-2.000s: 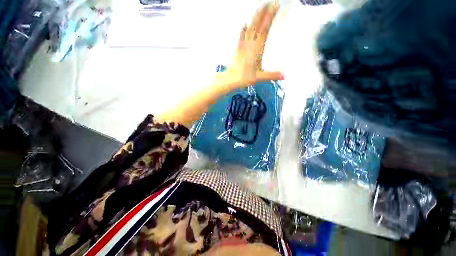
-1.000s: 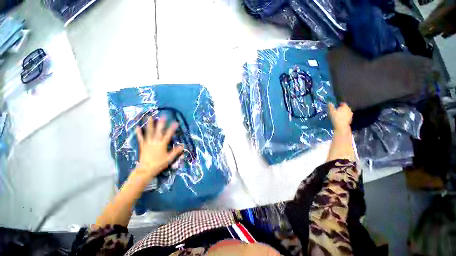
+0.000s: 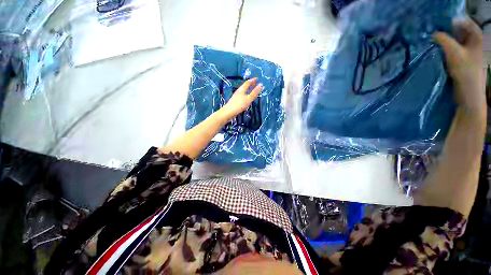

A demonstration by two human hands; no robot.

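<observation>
A bagged teal garment (image 3: 207,107) lies flat on the white table in front of me, with a black drawing on its clear bag. My left hand (image 3: 243,101) rests on top of it with the fingers slightly apart. My right hand (image 3: 462,49) grips the right edge of another bagged teal garment (image 3: 398,107), raised and tilted at the right. Under this one, more bagged teal pieces (image 3: 336,153) lie on the table, mostly hidden.
A white sheet or bag with a dark drawing (image 3: 118,37) lies at the back left. Light-blue packets (image 3: 46,62) and clear film are at the far left. A blue crate (image 3: 352,217) with bagged pieces stands below the table edge. Dark bagged material (image 3: 412,169) is at the right edge.
My right hand has moved up and right and now holds a raised bagged garment. My left hand still lies on a bagged garment. The view has shifted.
</observation>
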